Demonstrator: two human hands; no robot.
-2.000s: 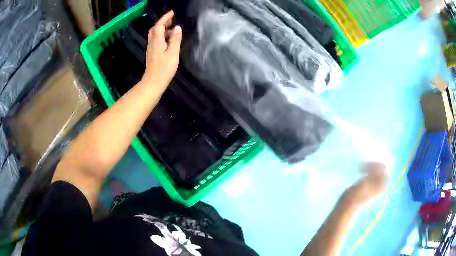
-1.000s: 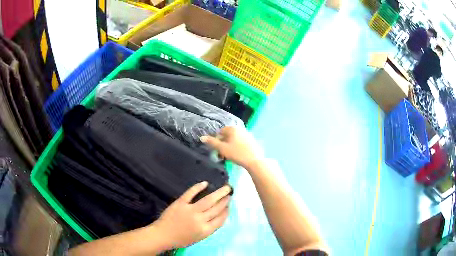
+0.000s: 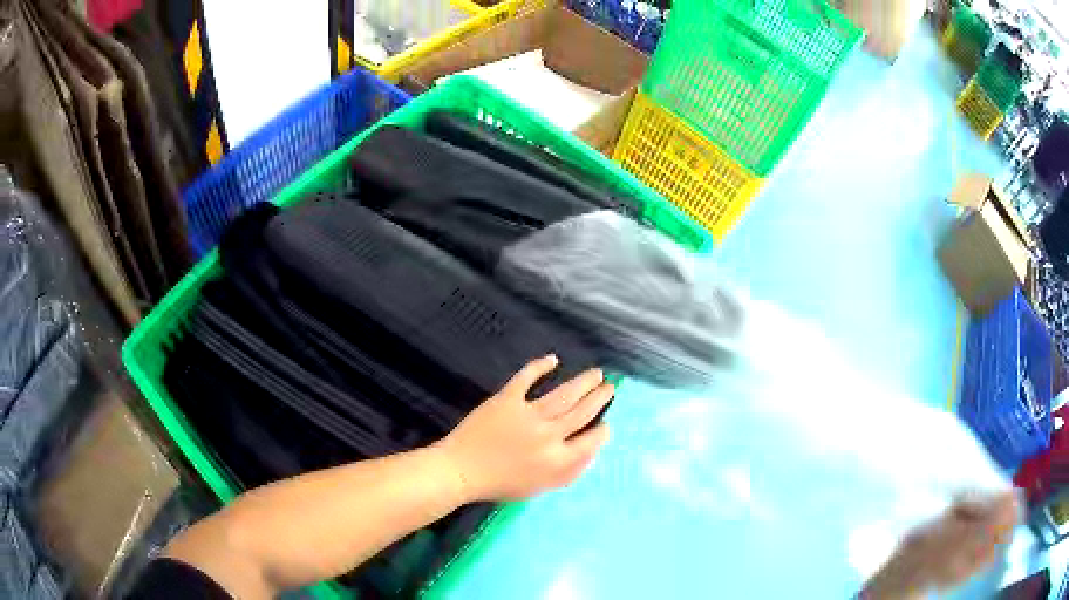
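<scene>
A green crate [image 3: 281, 527] holds several black plastic housings [image 3: 387, 275] lying side by side. My left hand [image 3: 533, 440] rests with spread fingers on the near end of one housing. A clear poly bag [image 3: 621, 275] covers part of the housings at the crate's right side and stretches out as a blurred whitish film toward the lower right. My right hand [image 3: 950, 545] is blurred at the lower right, at the far end of that film. Its fingers look closed on the bag.
A blue crate [image 3: 276, 164] and an open carton [image 3: 586, 47] stand behind the green crate. A yellow crate [image 3: 686, 164] and another green crate [image 3: 750, 76] stand behind right. Cardboard sheets [image 3: 100, 164] and grey bagged parts [image 3: 41, 340] are at left. Another blue crate [image 3: 1002, 375] is at right.
My right hand has moved from the crate's edge far out to the lower right. The bag has slid off much of the housings toward it. My left hand stays on the housing's end.
</scene>
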